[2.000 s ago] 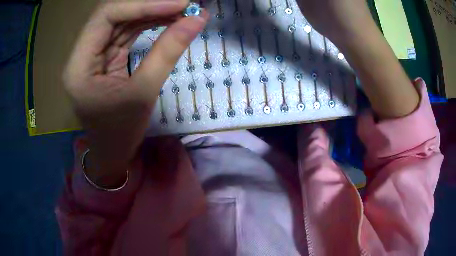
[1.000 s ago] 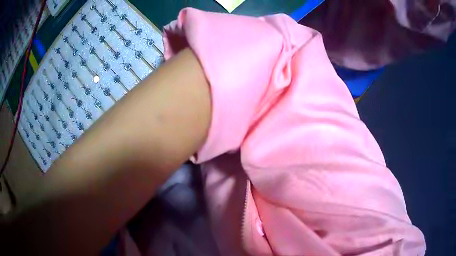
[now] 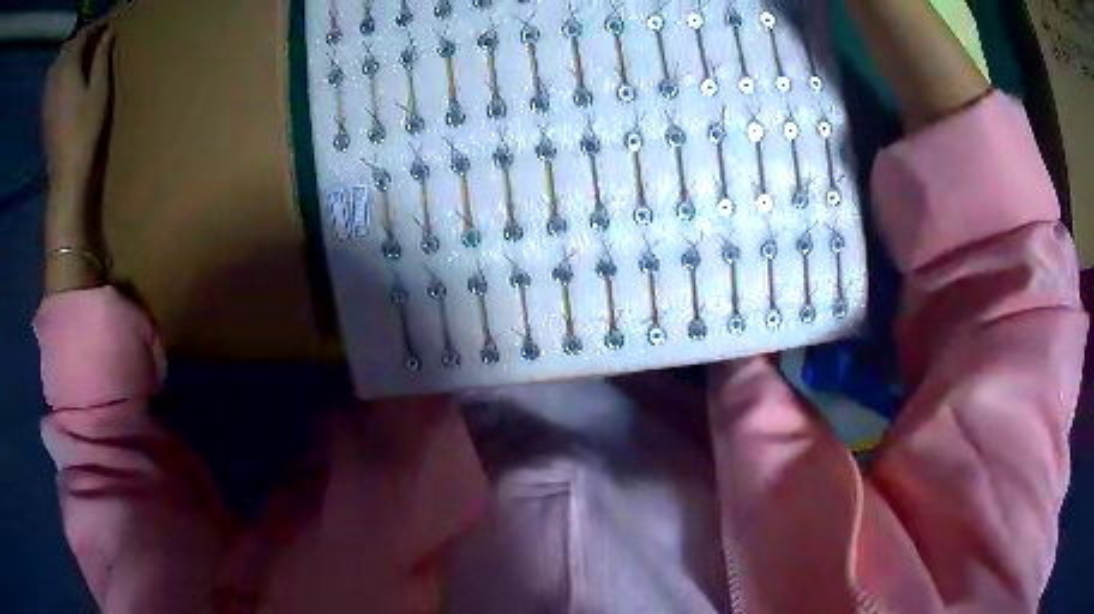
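Observation:
A white speckled foam board [image 3: 480, 258] lies in front of me, its near edge close to my body. Rows of thin gold-brown strips [image 3: 508, 192] with small round ends stand on it, many with fine hair-like leads. A small printed label [image 3: 349, 212] is at the board's left. My left hand [image 3: 79, 108] is at the far left, along the outer edge of the brown cardboard sheet [image 3: 198, 180]; its fingers are dark and unclear. My right forearm reaches up past the board's right side; my right hand is cut off by the top edge.
A pale yellow slip [image 3: 963, 34] is at the top right on the green mat. A second brown cardboard piece [image 3: 1065, 72] is at the far right. Something blue [image 3: 846, 378] shows below the board's right corner.
The view swung right and came back. My left hand was over the board pinching a small shiny part; it is now at the cardboard's left. The board shows more fully and nearer to my body.

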